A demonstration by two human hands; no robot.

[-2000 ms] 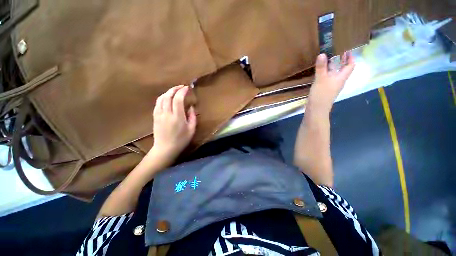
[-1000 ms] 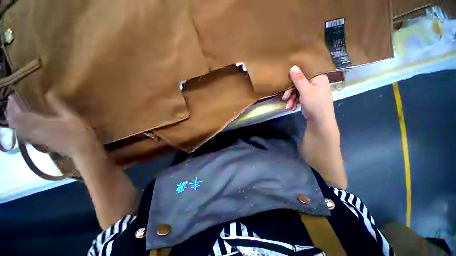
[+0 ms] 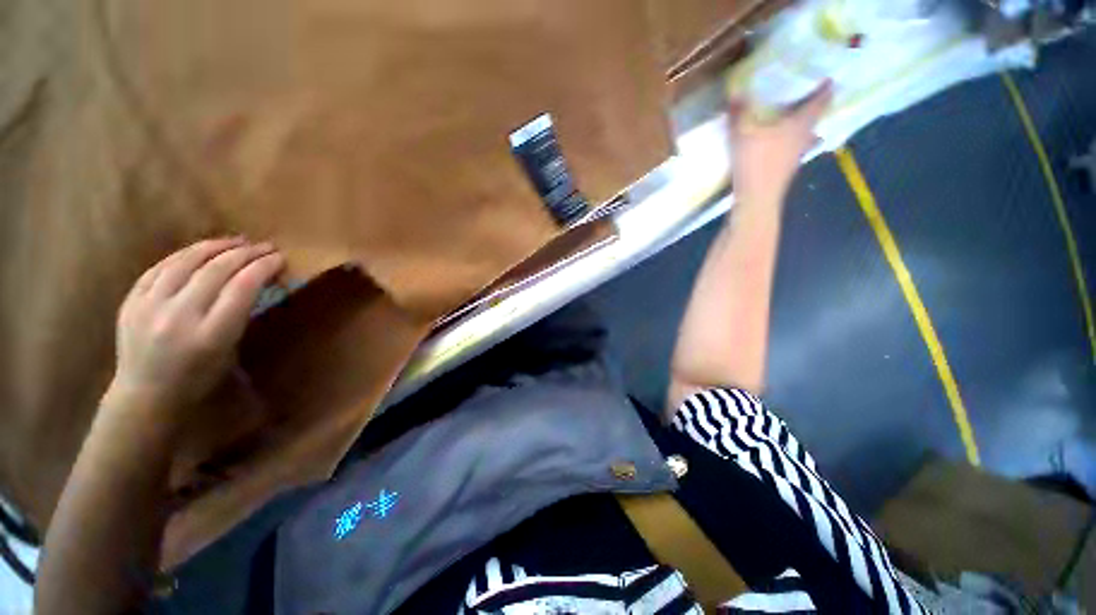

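A large tan-brown bag body panel (image 3: pixel 397 132) fills the left and middle of the view, with a notched cut-out near its front edge. My left hand (image 3: pixel 192 315) pinches the panel at the left rim of the notch. A black label (image 3: pixel 549 171) with pale print lies on the panel near its edge. My right hand (image 3: pixel 775 135) is stretched out beyond the panel's right end, over a translucent whitish item with yellow (image 3: pixel 799 60). That area is blurred, and whether the fingers hold the item cannot be told.
The white-covered table edge (image 3: pixel 655 222) runs diagonally below the panel. The grey floor with yellow lines (image 3: pixel 904 294) lies to the right. A brown item (image 3: pixel 986 523) is at the lower right. My grey apron is at the bottom.
The view has swung right. My left hand has come from the straps at the left to the notch. My right hand has let go of the panel edge and reached out to the right.
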